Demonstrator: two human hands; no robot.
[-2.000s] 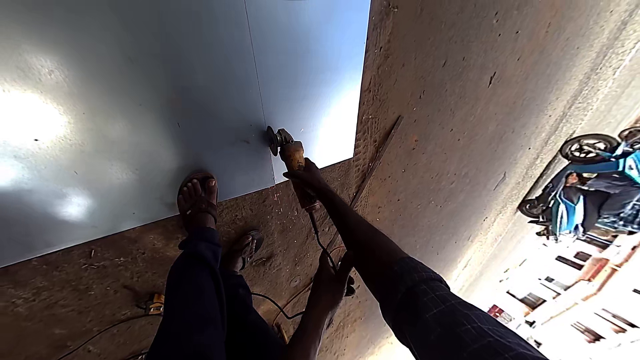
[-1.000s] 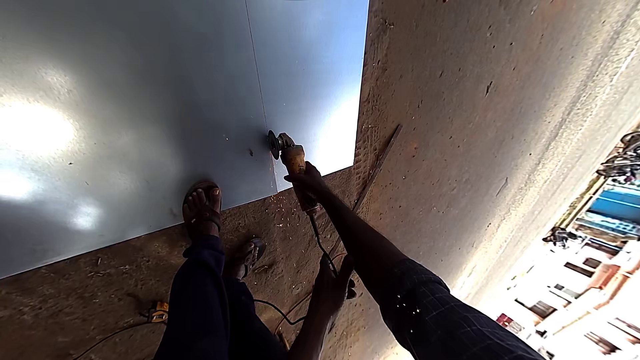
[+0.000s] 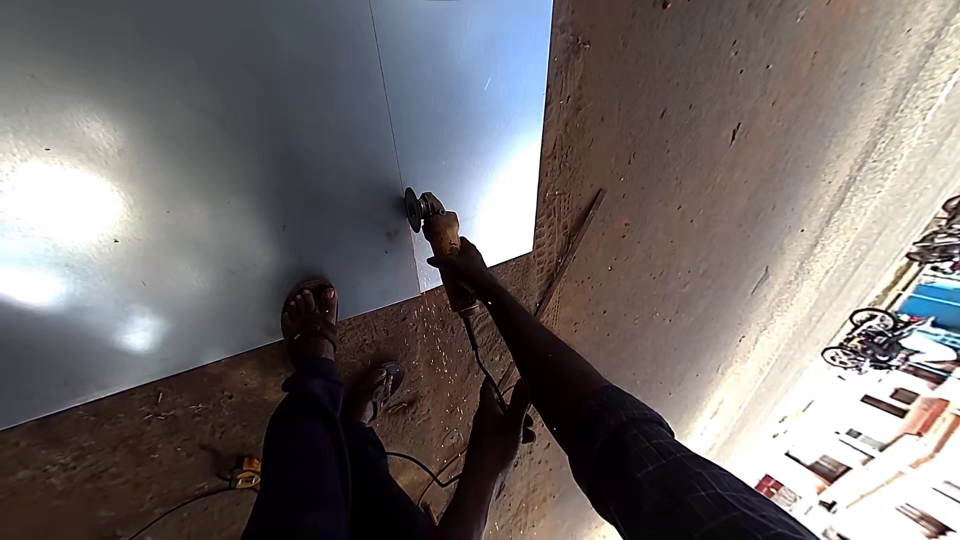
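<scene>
My right hand (image 3: 463, 264) grips the body of a worn yellow angle grinder (image 3: 442, 234). The grinder's disc (image 3: 413, 209) stands on edge at a thin dark line on a large shiny metal sheet (image 3: 225, 150). Sparks (image 3: 439, 337) fly from the sheet's near edge toward my legs. My left hand (image 3: 496, 431), lower down, is closed around the grinder's black power cord (image 3: 474, 341). One sandaled foot (image 3: 311, 315) rests on the sheet near its edge, and the other foot (image 3: 371, 390) is on the dirt.
A long thin bar (image 3: 571, 251) lies on the ground right of the sheet. A yellow tool or connector (image 3: 246, 472) with a cord lies at lower left, and more cord (image 3: 420, 461) loops by my legs. Beyond the road stand a motorcycle (image 3: 870, 341) and buildings.
The grinder has moved a little along the line, away from the sheet's near edge. A stream of sparks now shows below it. The motorcycle rider seen at the right earlier has left view.
</scene>
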